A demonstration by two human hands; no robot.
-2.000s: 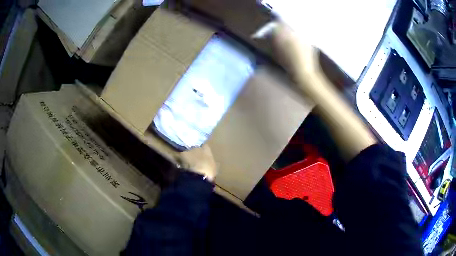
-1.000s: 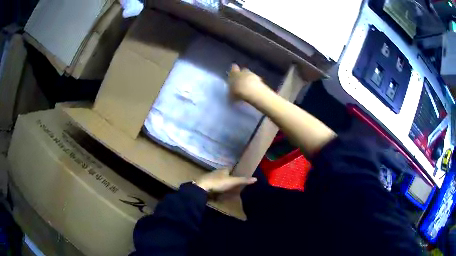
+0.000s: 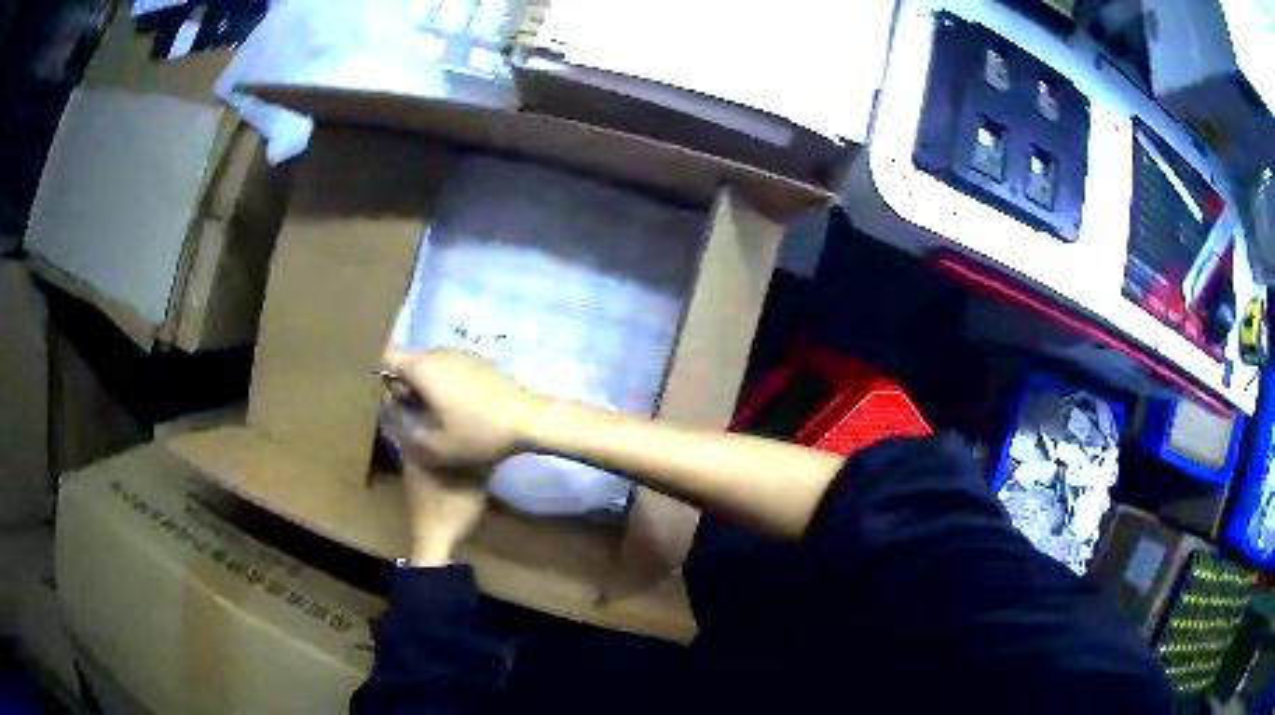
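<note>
An open cardboard carton (image 3: 319,321) is in front of me with its flaps folded outward. A white foam or bubble sheet (image 3: 559,300) covers its contents. My right hand (image 3: 469,408) is at the left edge of the sheet, with its arm crossing over the carton. My left hand (image 3: 436,496) is just below it and partly hidden by it. The hands overlap and are blurred, so whether they hold the sheet's edge is not clear.
A closed printed carton (image 3: 210,587) stands at lower left, another carton (image 3: 126,210) at upper left. A white bench (image 3: 895,154) with a black fixture (image 3: 1001,126) is at upper right. A red stool (image 3: 874,416) and a parts bin (image 3: 1060,475) are right of the carton.
My right hand has moved left and down across the sheet to its left edge. My left hand has moved left from the near flap. The view has shifted, showing more at the right.
</note>
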